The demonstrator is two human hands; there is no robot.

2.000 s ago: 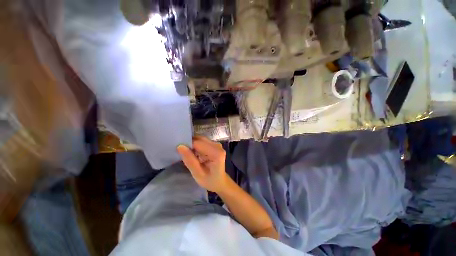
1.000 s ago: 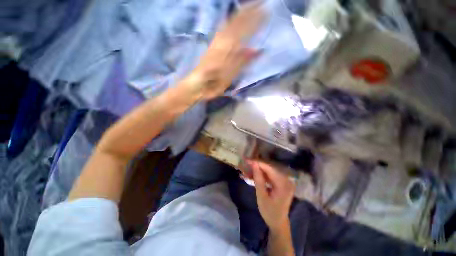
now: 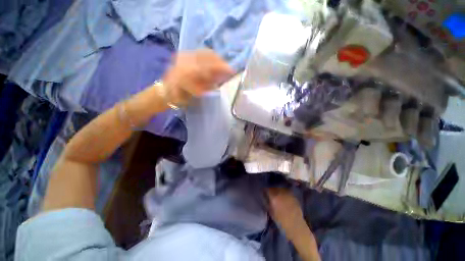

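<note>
My left hand is blurred, with its fingers bunched towards the right, over the cloth left of the machine. A pale blue-grey cloth piece hangs just below it; whether the fingers grip it cannot be told. My right hand shows only as wrist or hand back at the table's front edge; its fingers are hidden. Grey cloth lies bunched over my lap. The overlock machine, with a red oval badge, stands right of my left hand. Its lit plate has no cloth under the lamp glare.
Heaped light blue cloth and purple-blue cloth lie at the left. Metal V-shaped prongs, a white ring and a black flat rectangle are at the right front. A control panel is at the upper right.
My left hand has come down and left from the upper cloth pile. My right hand has gone from plain view to mostly hidden at the table edge. Grey cloth now lies over my lap.
</note>
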